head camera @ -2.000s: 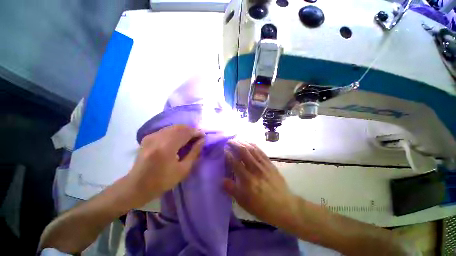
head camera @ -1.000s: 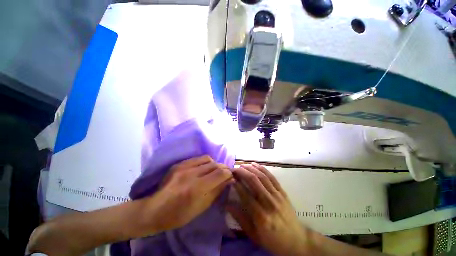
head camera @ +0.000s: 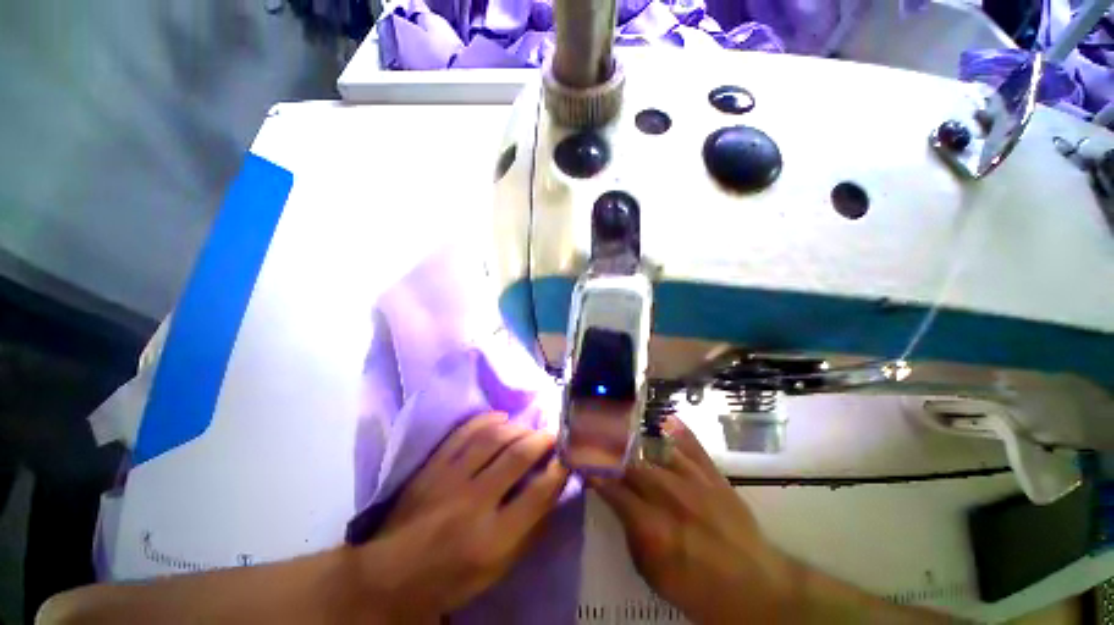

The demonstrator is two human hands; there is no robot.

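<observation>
A purple garment piece (head camera: 425, 366) lies on the white machine bed at the left of the sewing machine head (head camera: 782, 232), partly bunched, and runs down past the front edge of the view. My left hand (head camera: 470, 519) is on the cloth, fingers bent at its edge. My right hand (head camera: 684, 519) is beside it, its fingertips at the cloth edge below the machine's needle end. The silver lever part (head camera: 605, 366) of the head covers the fingertips of both hands. The presser foot and needle are hidden by that part and the lamp glare.
A blue strip (head camera: 220, 305) is at the bed's left end. A dark smartphone (head camera: 1032, 543) lies at the right. Purple cloth is heaped in a white tray (head camera: 440, 86) behind. A white thread runs at the head's right.
The view has shifted, so the machine head appears lower and the heaped cloth behind shows. My hands have moved from apart on the cloth to close together near the needle area.
</observation>
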